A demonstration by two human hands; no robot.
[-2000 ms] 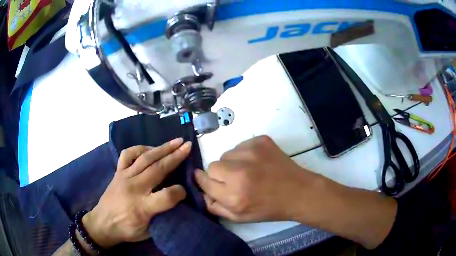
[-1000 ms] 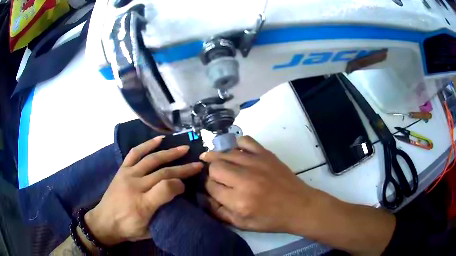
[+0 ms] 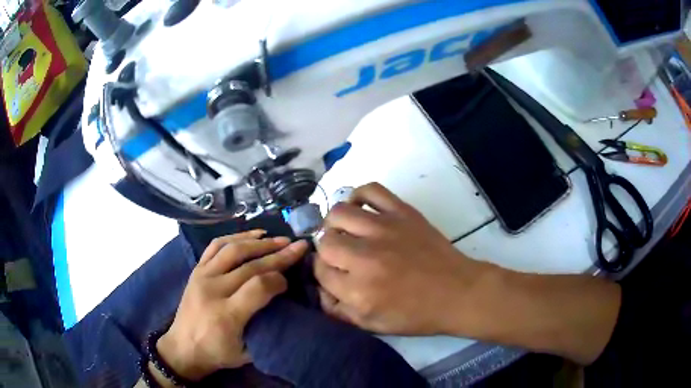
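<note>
Dark navy fabric (image 3: 326,341) lies under the sewing machine head (image 3: 174,114) and hangs toward me at the lower left. My left hand (image 3: 231,295) lies flat on it, fingertips just in front of the presser foot area, which the head mostly hides. My right hand (image 3: 386,265) is curled at the fabric's right edge beside the needle area, thumb and fingers close together. Its fingertips are partly hidden, so its hold on the cloth is not clear. The tension dial (image 3: 294,187) is above the fingers.
A smartphone (image 3: 496,155) lies right of the machine head. Black shears (image 3: 580,148), yellow and orange snips (image 3: 635,153) and a wooden-handled tool (image 3: 636,114) lie further right. A measuring strip (image 3: 473,369) edges the table. A yellow and red bag (image 3: 42,64) is at upper left.
The view has shifted and tilted. My left fingers have drawn closer together, near the right hand. My right hand has moved up from its earlier place to beside the needle area.
</note>
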